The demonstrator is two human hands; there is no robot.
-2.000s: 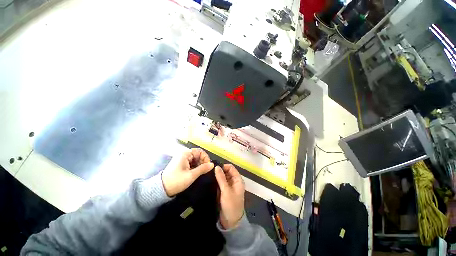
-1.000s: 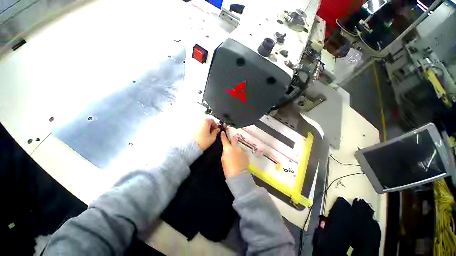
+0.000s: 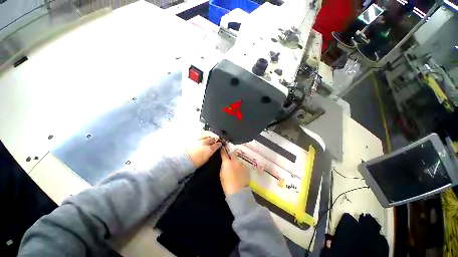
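The black garment piece [image 3: 198, 213] hangs from both hands down over the table's front edge. My left hand [image 3: 202, 151] pinches its upper end just under the front of the sewing machine head [image 3: 241, 100]. My right hand [image 3: 234, 173] holds the same end from the right, fingertips close to the left ones. The needle area is mostly hidden behind the head cover and my fingers. The pale slotted template [image 3: 268, 155] with yellow tape [image 3: 273, 203] lies right of my right hand.
A red switch [image 3: 195, 75] is left of the head. A shiny metal plate [image 3: 120, 125] is set in the white table at left. A screen [image 3: 409, 168] stands at right, above stacked black pieces [image 3: 357, 238]. A blue bin [image 3: 231, 9] is behind the machine. Thin cables run beside the template.
Both hands have moved with the black piece from in front of the template up to beneath the machine head. Over the last second they stay there; the view has shifted slightly.
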